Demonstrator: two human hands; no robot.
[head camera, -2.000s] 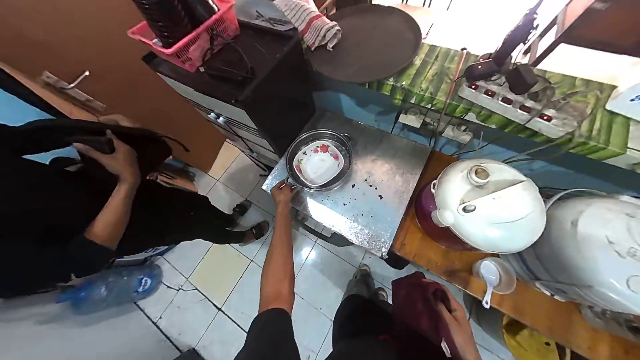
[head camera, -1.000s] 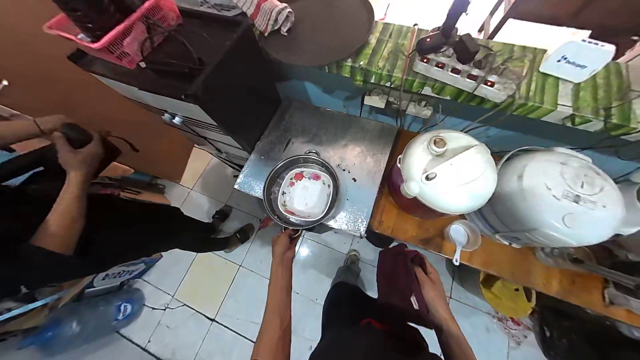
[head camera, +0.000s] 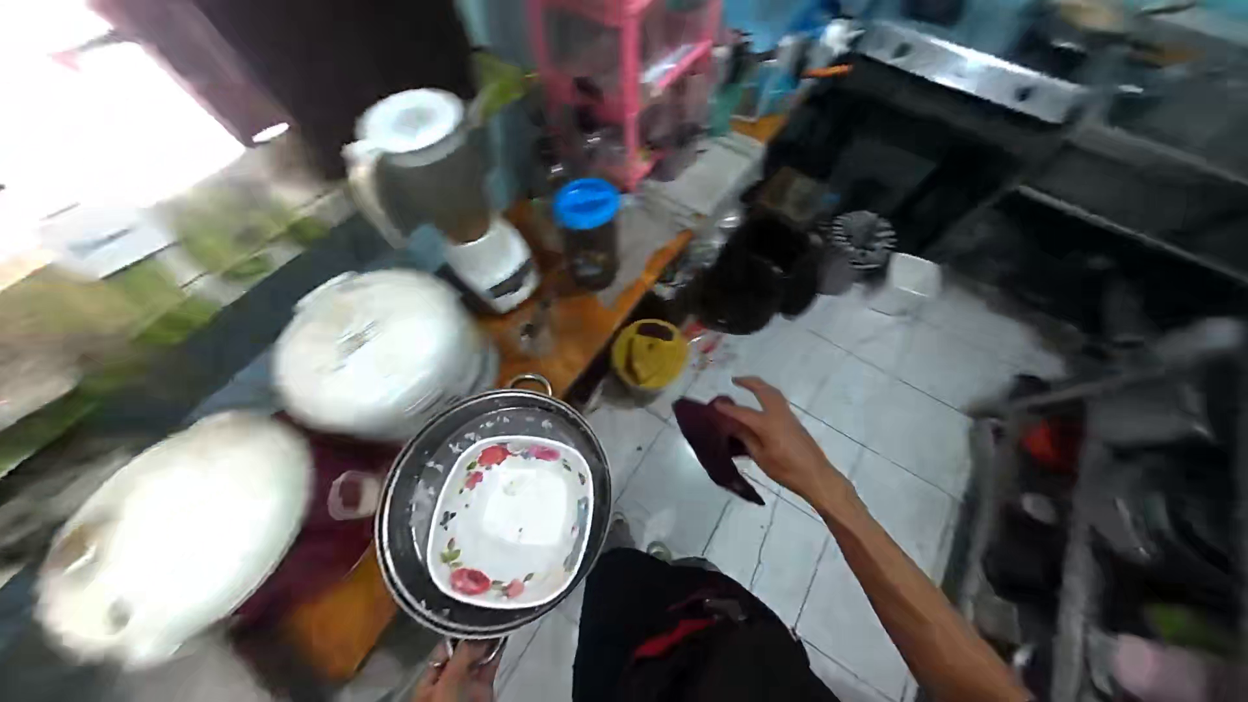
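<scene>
My left hand, at the lower edge of the view, grips one loop handle of a round metal pan. A white square bowl with a red floral pattern lies inside the pan. The pan's other loop handle points away from me. My right hand is held out over the floor and grips a dark maroon cloth, which hangs from the fingers. To the left of the pan stand a maroon rice cooker with a white lid and another white-lidded cooker.
A blender and a jar with a blue lid stand on the wooden counter. A yellow container is low beside it. A pink rack is behind. A black stove is at the back right, a cluttered rack at right.
The pan with the bowl was on the metal table; my left hand now holds it up off that table. The view has swung far to the right. The maroon cloth is still in my right hand.
</scene>
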